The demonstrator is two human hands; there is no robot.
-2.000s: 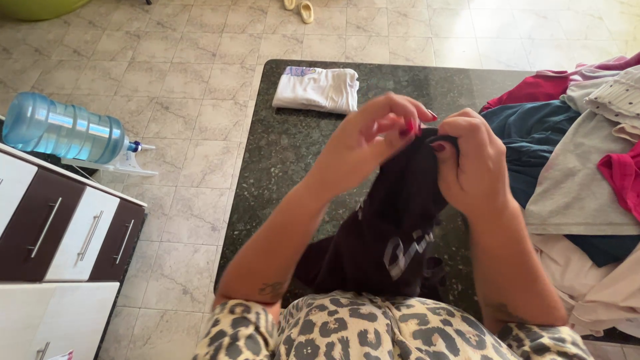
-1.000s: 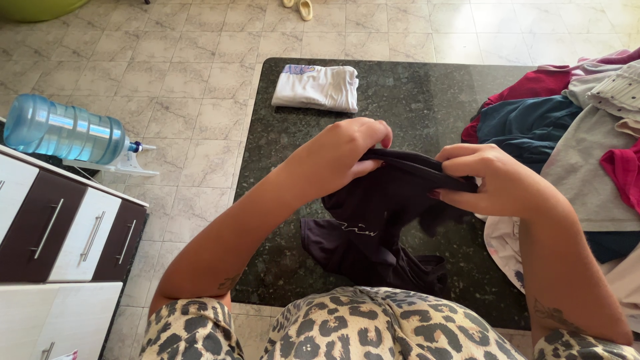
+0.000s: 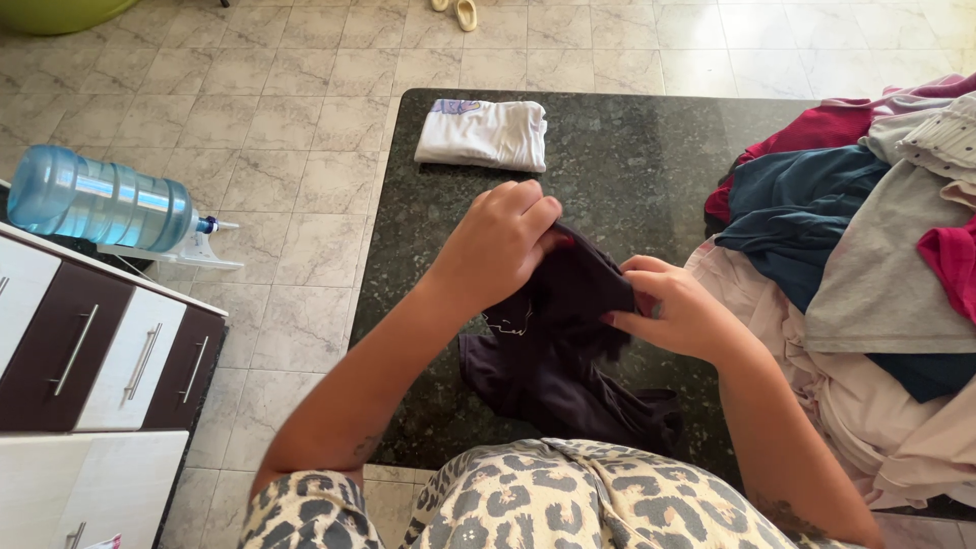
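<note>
A black garment [image 3: 568, 320] with thin white lettering hangs from both hands, its lower part lying on the dark stone tabletop [image 3: 633, 168] close to my body. My left hand [image 3: 503, 244] grips the garment's upper edge, its fingers curled over the cloth. At the other end of that edge, my right hand [image 3: 671, 309] pinches the fabric between thumb and fingers. Beyond my left hand, a folded white garment [image 3: 484, 137] with a purple print lies near the table's far left corner.
A heap of clothes [image 3: 862, 229] in grey, teal, pink and dark red covers the table's right side. At the left, a blue water jug [image 3: 103, 198] lies on a stand above a drawer cabinet [image 3: 99, 335]. Pale shoes [image 3: 466, 15] are on the tiled floor.
Both hands remain on the black garment. Its held edge, fairly level a second ago, now slants down to the right, with my left hand farther from my body than my right.
</note>
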